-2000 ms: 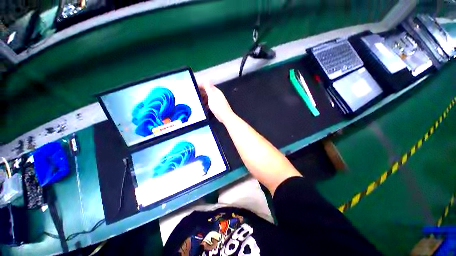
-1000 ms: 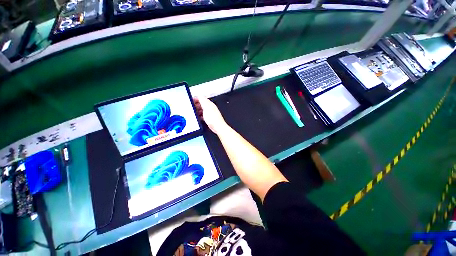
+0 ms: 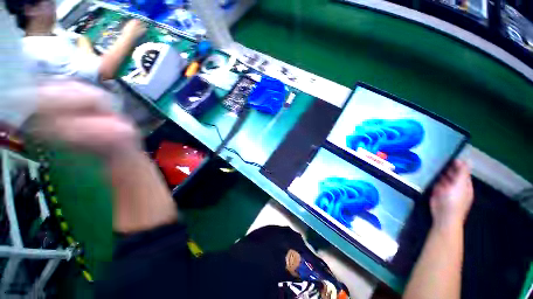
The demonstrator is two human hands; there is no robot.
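The dual-screen laptop lies on the black mat, with both screens lit and showing a blue swirl. My right hand is at the right edge of the upper screen, with its fingers at the frame; they appear to grip it. My left hand is raised at the far left, away from the laptop and strongly blurred. Its fingers are not distinct, and whether it holds anything cannot be told.
A blue crumpled bundle and a thin black cable lie on the bench left of the mat. A white box-like item stands farther along. Another person works at the upper left. A red object is below the bench.
The view has swung left, so the laptop now shows at the right, and the tools and keyboard laptop are out of view. My left hand has come into view. My right hand remains at the screen edge.
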